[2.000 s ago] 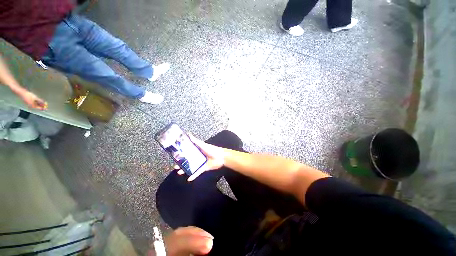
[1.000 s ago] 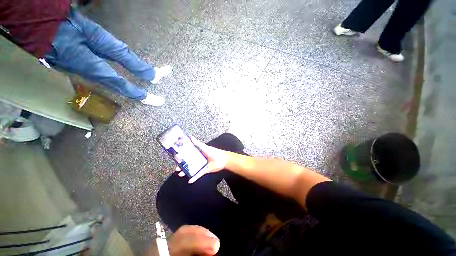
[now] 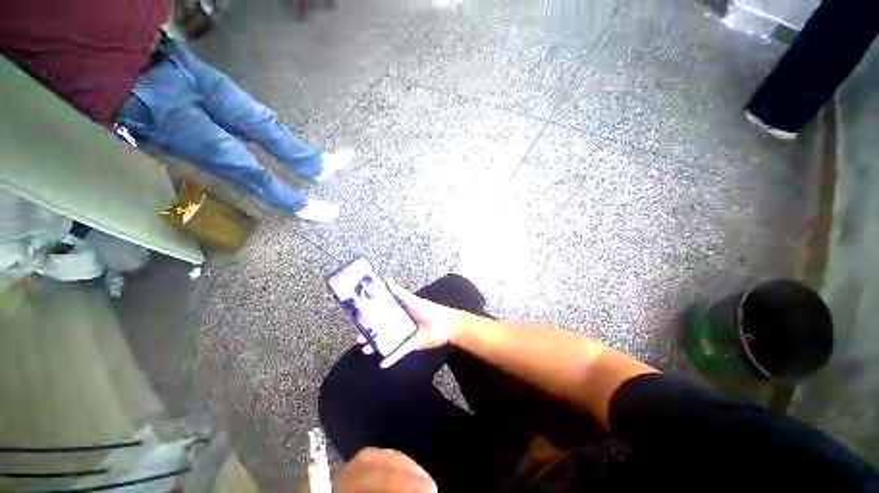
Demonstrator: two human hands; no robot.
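My right hand (image 3: 431, 325) reaches in from the right and holds a smartphone (image 3: 374, 308) above my lap. Its lit screen faces up and shows a picture; fingertips show at its lower left edge. My left hand (image 3: 384, 472) is at the bottom edge, mostly cut off, with the thumb side showing. A thin white cigarette (image 3: 319, 464) stands at its left side, held by fingers that are largely out of the picture. My black trousers (image 3: 381, 404) are below the phone, with the knees bent.
A green bucket (image 3: 713, 337) with a dark inside stands by the right wall. A person in blue jeans (image 3: 226, 130) stands upper left, near a pale panel (image 3: 106, 178) and a gold-yellow box (image 3: 214, 221). Another person's dark trouser leg (image 3: 819, 67) is upper right. Black bars (image 3: 87, 474) lie lower left.
The person in dark trousers has walked right, partly out of view. The view has shifted slightly, so phone, hands and bucket sit lower and further right. The other person's hand at left has left view.
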